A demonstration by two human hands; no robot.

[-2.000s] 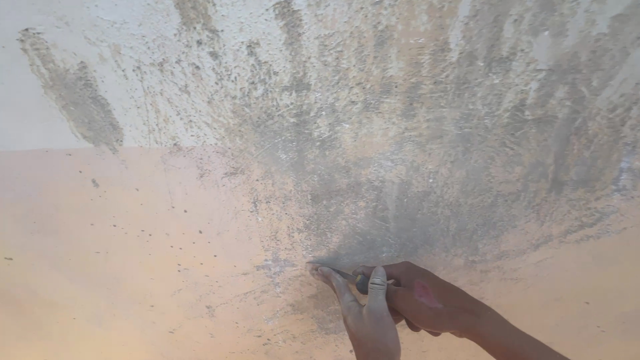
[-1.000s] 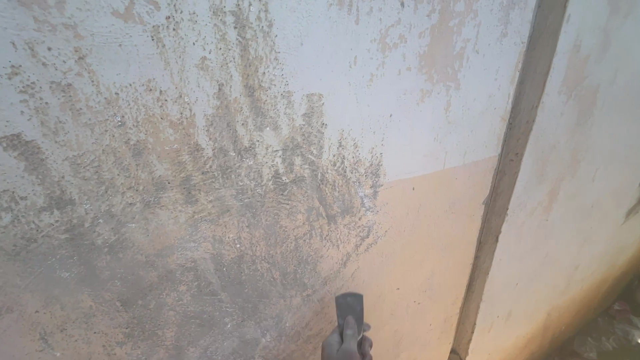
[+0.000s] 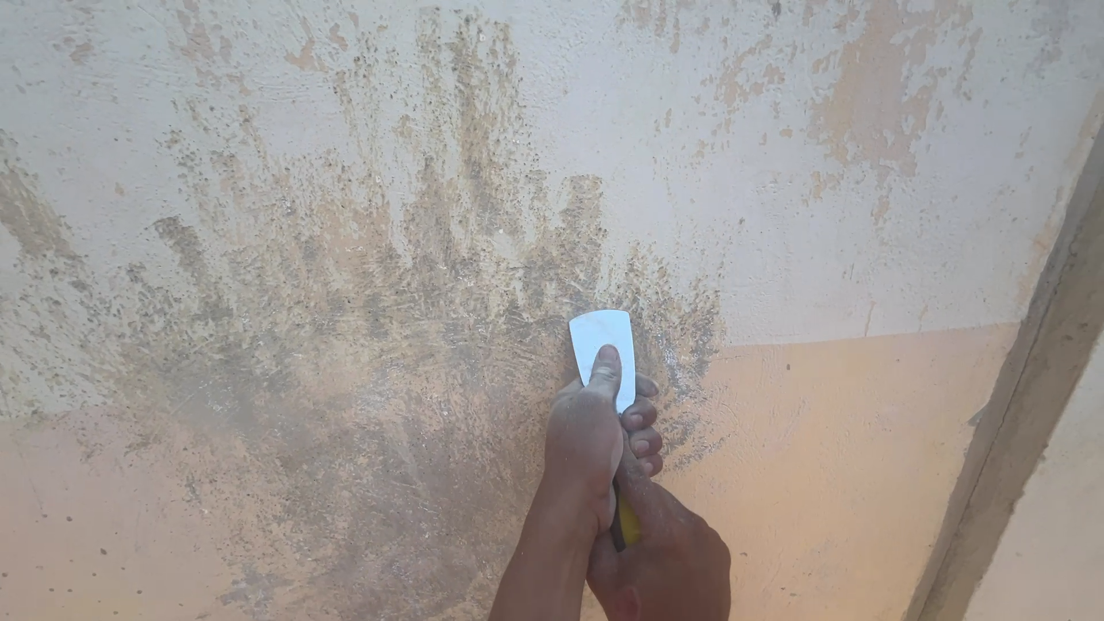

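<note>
A putty knife [image 3: 603, 332] with a broad pale metal blade and a yellow-and-black handle is held upright in front of the wall, blade end up. My left hand [image 3: 586, 431] grips it at the blade's lower part, the thumb flat on the blade's face and the fingers curled behind. Below, my right hand [image 3: 668, 552] is closed around the handle. Behind the blade, the painted wall [image 3: 414, 371] is worn and stained grey-brown, with scratches; whether the blade edge touches it I cannot tell.
White paint [image 3: 776, 216] covers the upper wall, with peeled patches at the upper right. Orange-peach paint [image 3: 802, 448] lies below it. A brown vertical strip [image 3: 1026, 414] runs slanting down the right side, with more pale wall beyond it.
The view has shifted right along the wall since the oldest frame. One second ago only a hand with the blade showed at the bottom edge; now both hands and the putty knife are higher in view.
</note>
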